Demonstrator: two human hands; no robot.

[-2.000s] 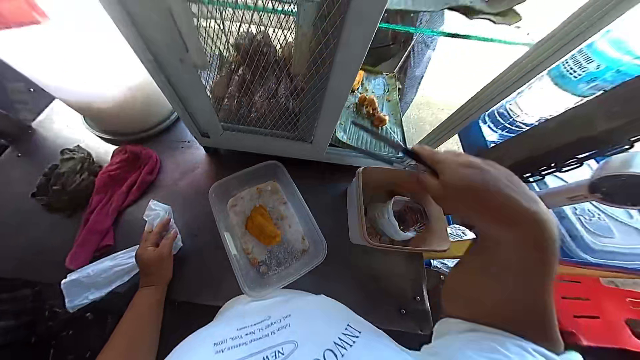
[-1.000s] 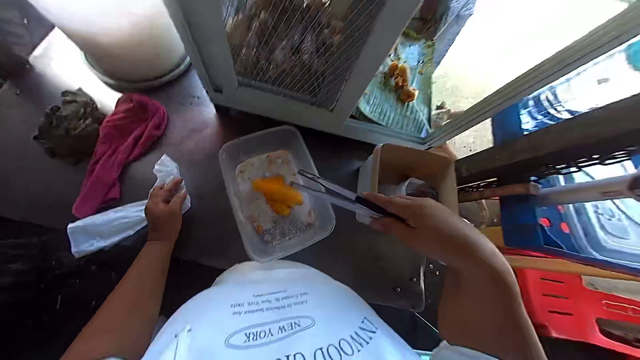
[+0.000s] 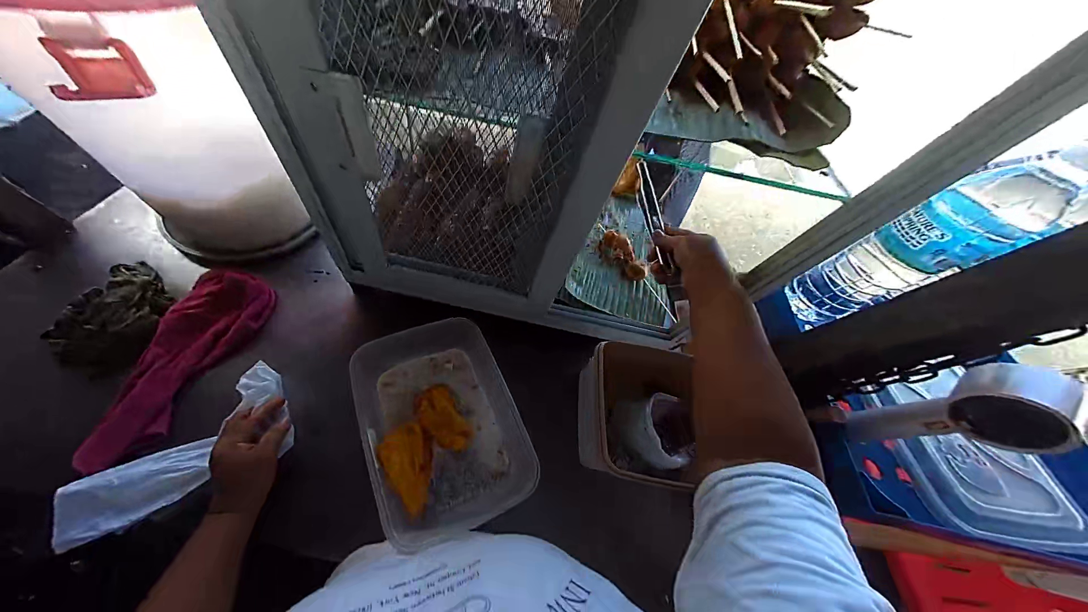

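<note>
My right hand (image 3: 687,255) grips metal tongs (image 3: 651,200) inside the display case, their tips by an orange fried piece (image 3: 627,180) at the back of the lower level. Just left of that hand, a reddish-brown food piece (image 3: 623,255) lies on a banana leaf (image 3: 599,285). My left hand (image 3: 248,455) rests on the dark table, holding a white plastic bag (image 3: 136,493). Between my arms stands a clear plastic container (image 3: 501,501) with two orange battered pieces (image 3: 408,463) in it. Whether the tongs touch the food at the back I cannot tell.
A mesh door (image 3: 476,153) covers the case's left part; skewered food (image 3: 765,59) sits on the glass shelf. A square tub (image 3: 595,416) holds a white bag. Left are a magenta cloth (image 3: 183,357), a dark crumpled cloth (image 3: 110,314) and a large white bucket (image 3: 195,127). A handheld fan (image 3: 1011,408) is at right.
My right hand has moved with the tongs from above the clear container into the case. The container now shows two orange pieces; two seconds ago it showed one. My left hand stays on the bag.
</note>
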